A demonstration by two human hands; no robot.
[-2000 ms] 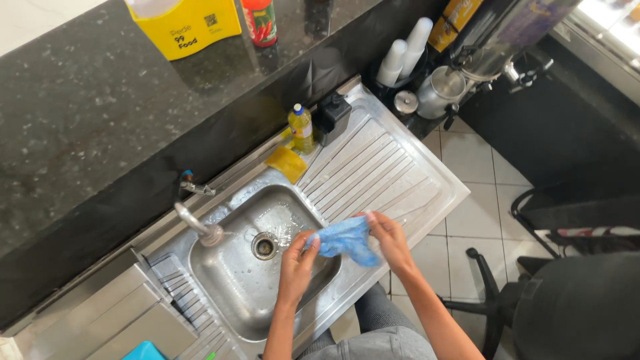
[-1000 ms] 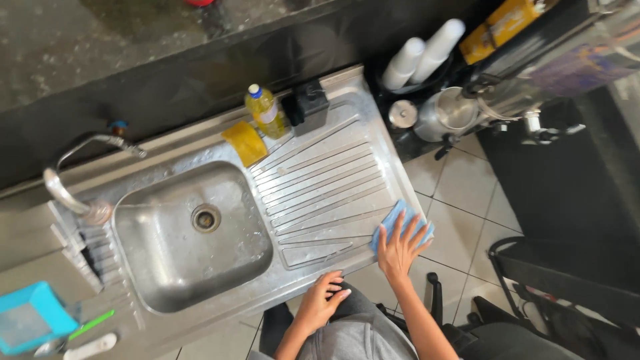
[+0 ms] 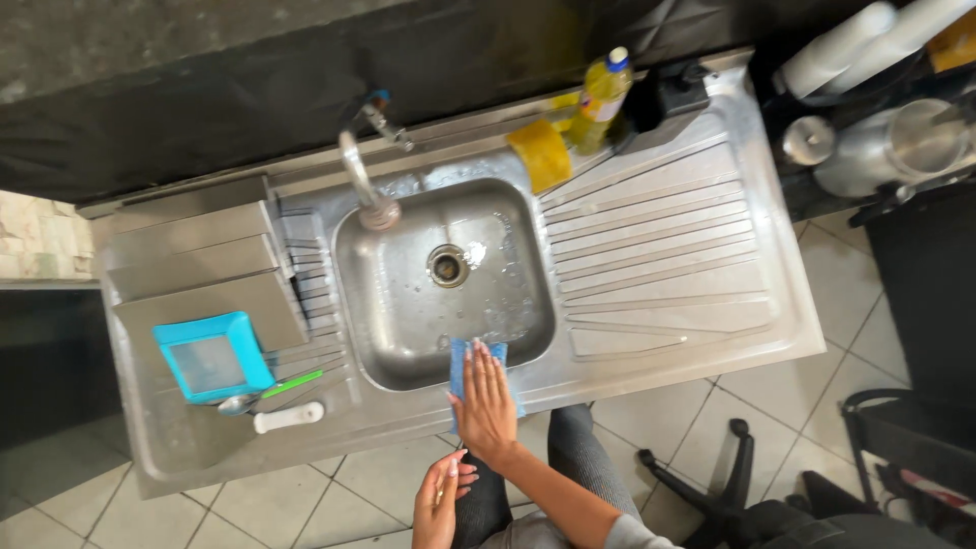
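My right hand (image 3: 486,404) lies flat, fingers together, on a blue cloth (image 3: 459,366) at the front rim of the stainless steel sink basin (image 3: 396,328). Below it, off the sink's front edge, my left hand (image 3: 442,488) holds nothing, its fingers loosely curled and apart. Water drops wet the basin around the drain (image 3: 448,266). The curved faucet spout (image 3: 358,171) reaches over the basin's back left corner. To the right spreads the ribbed drainboard (image 3: 656,244).
A yellow sponge cloth (image 3: 540,155), a bottle of yellow liquid (image 3: 601,103) and a black holder (image 3: 667,103) stand behind the drainboard. Left are metal panels (image 3: 213,305), a blue-framed container (image 3: 213,357), a green-handled spoon (image 3: 291,384) and a white handle (image 3: 289,418). A metal pitcher (image 3: 862,164) stands right.
The cloth was held between both hands, then pressed under my right hand at the drainboard's right front corner. My right hand has since moved left with it to the basin's front rim.
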